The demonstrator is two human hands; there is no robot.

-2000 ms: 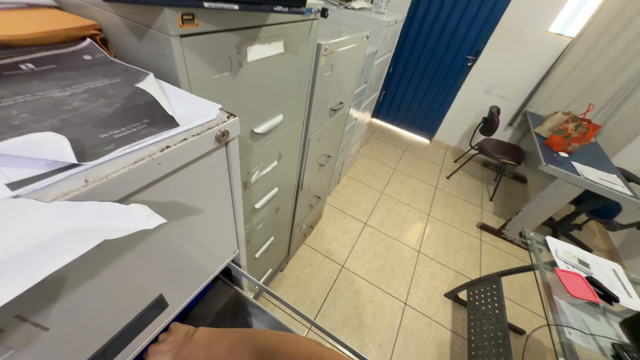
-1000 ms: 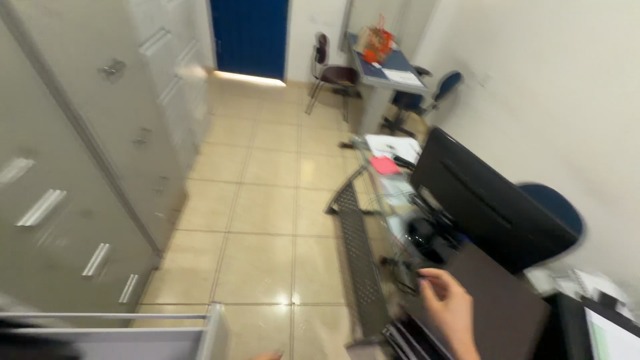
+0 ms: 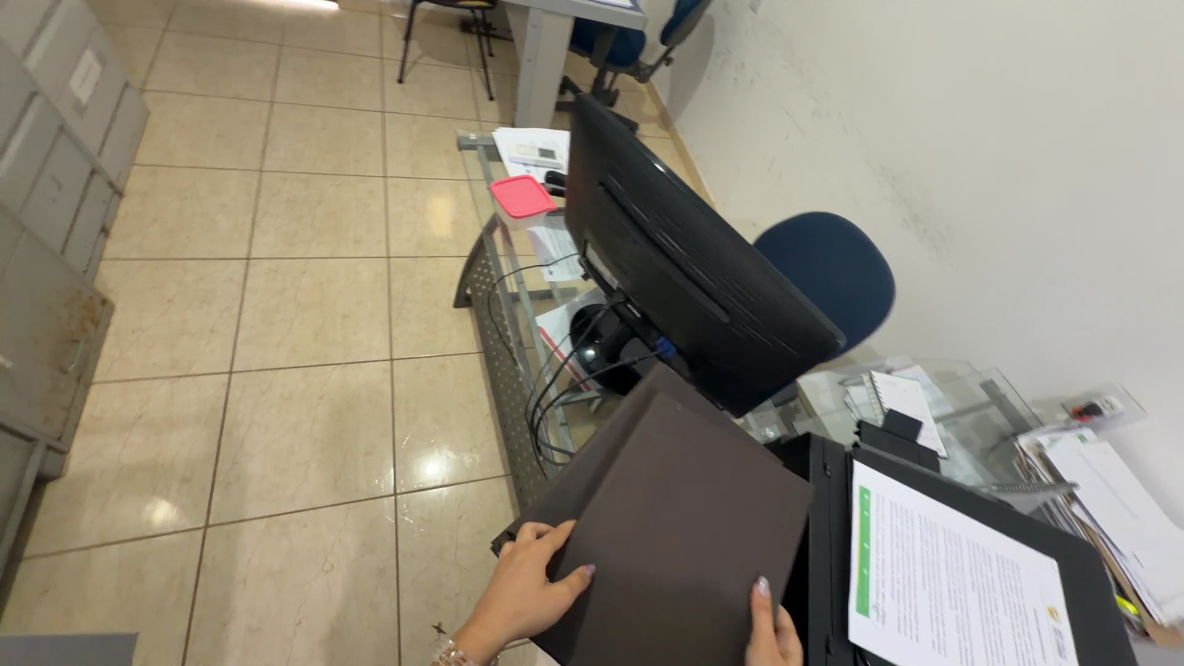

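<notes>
A dark brown folder (image 3: 694, 518) fills the lower middle of the view, with another dark folder or flap (image 3: 592, 444) under its left side. My left hand (image 3: 532, 583) grips the left edge, thumb on the top face and fingers curled at the side. On the right edge rests my right hand (image 3: 772, 629), its thumb on top; its lower part is cut off by the frame. A printed sheet (image 3: 953, 564) with a green stripe lies on a black printer (image 3: 1008, 536) just to the right.
Behind the folder stands a black monitor (image 3: 694, 250) on a glass desk, with loose cables (image 3: 546, 407). A pink-lidded container (image 3: 523, 199), a blue chair (image 3: 828, 277), stacked papers (image 3: 1119, 509) and a spiral notebook (image 3: 911, 407) are around it. Grey cabinets (image 3: 55, 185) line the left.
The view has swung from the filing cabinets to the desk. One hand was at the open drawer two seconds ago; now both hands are on the dark folder.
</notes>
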